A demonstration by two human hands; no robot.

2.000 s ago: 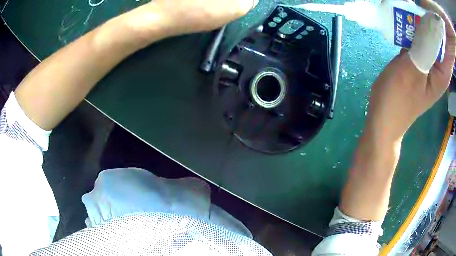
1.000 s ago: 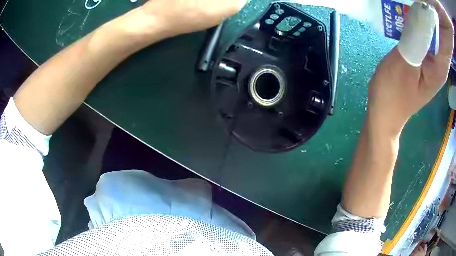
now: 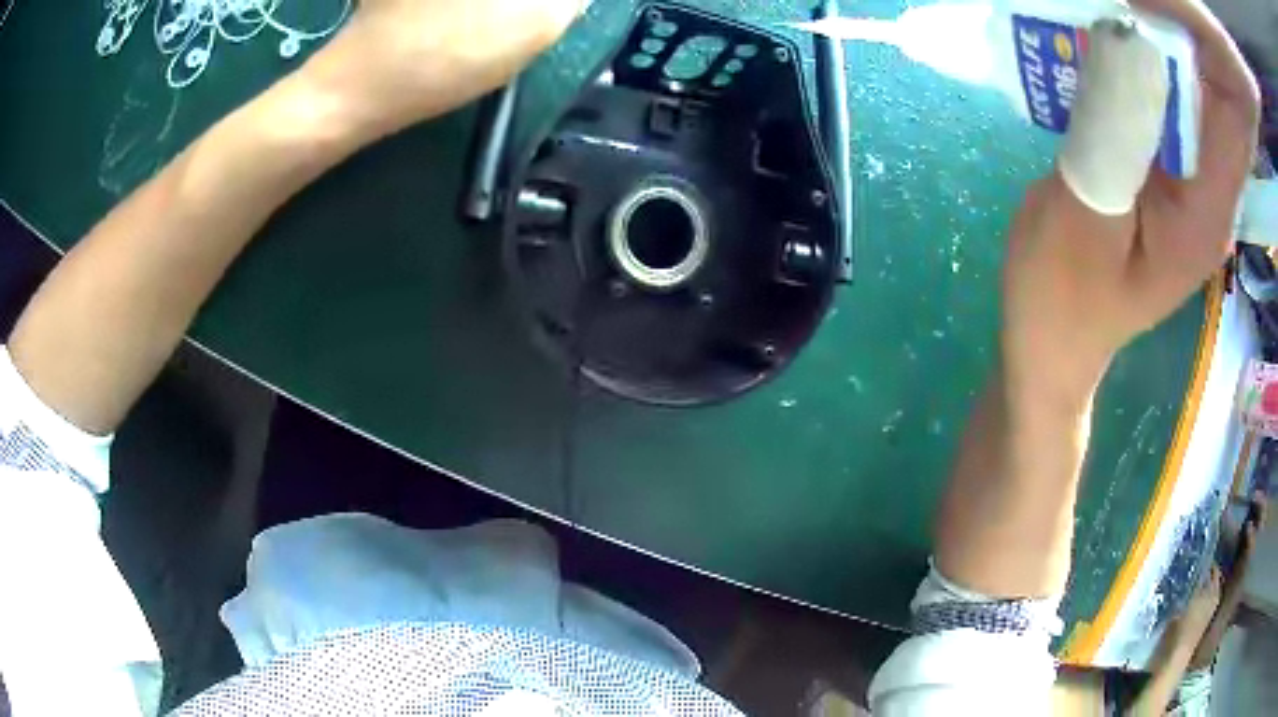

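Note:
The black housing [image 3: 673, 336] lies on the green bench with its pierced flat tab away from me and a shiny ring [image 3: 659, 235] around its middle hole. My right hand [image 3: 1121, 210], with a white finger cot, holds the adhesive bottle [image 3: 1037, 63] on its side. The bottle's thin white nozzle points left and its tip is just right of the tab's top corner. My left hand [image 3: 456, 42] is at the top edge, left of the tab; its fingertips are cut off, so I cannot tell what it holds.
Dark side arms stand beside the housing, left [image 3: 491, 154] and right [image 3: 835, 154]. A tangled white harness pile [image 3: 210, 28] lies at the top left. A thin black wire [image 3: 572, 434] hangs from the housing towards me. Orange tape [image 3: 1163, 490] lines the bench's right edge.
The housing, side arms and left hand appear further left in view. More of the harness pile shows. The nozzle tip, hidden a second ago, shows again near the tab's corner.

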